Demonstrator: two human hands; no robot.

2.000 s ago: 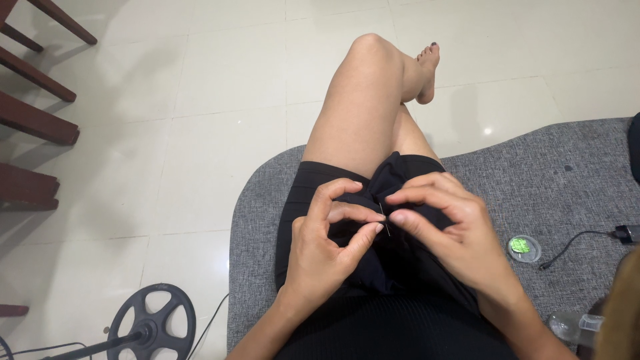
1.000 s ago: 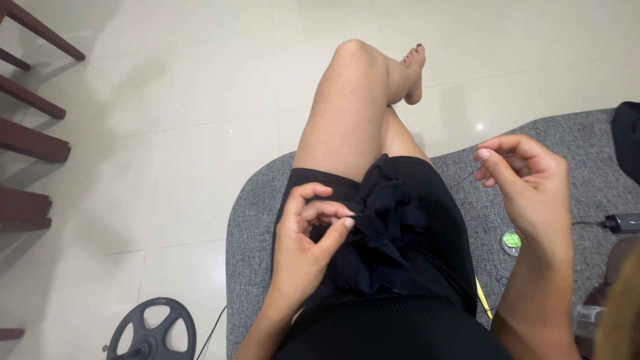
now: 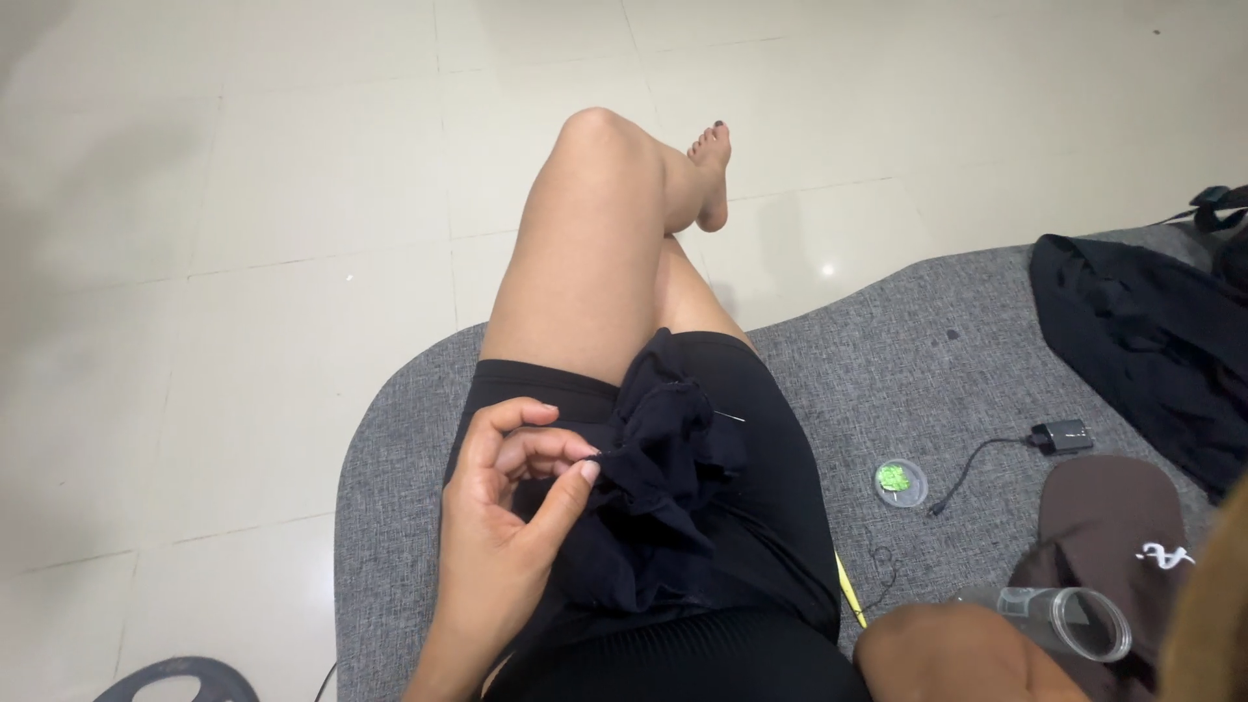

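Note:
My left hand (image 3: 522, 497) pinches the edge of a bunched dark navy cloth (image 3: 653, 487) between thumb and fingers, over my lap. A thin sewing needle (image 3: 729, 416) lies against the dark fabric, to the right of the cloth's upper folds. My right hand is out of view; only part of the bent right arm (image 3: 960, 653) shows at the bottom right, beside a clear plastic jar (image 3: 1087, 624) lying on its side.
On the grey upholstered seat (image 3: 877, 331) are a small round container (image 3: 901, 483) with green bits, a black adapter (image 3: 1063, 437) with cable, a brown cap (image 3: 1111, 507), black fabric (image 3: 1141, 341), dark thread (image 3: 884, 565) and a yellow tool (image 3: 850, 590). A wheel-like base (image 3: 180, 678) stands at lower left.
My right hand, first at the cloth and then raised to the right holding something thin, has left the view. The needle now lies on the dark fabric. My left hand still pinches the cloth.

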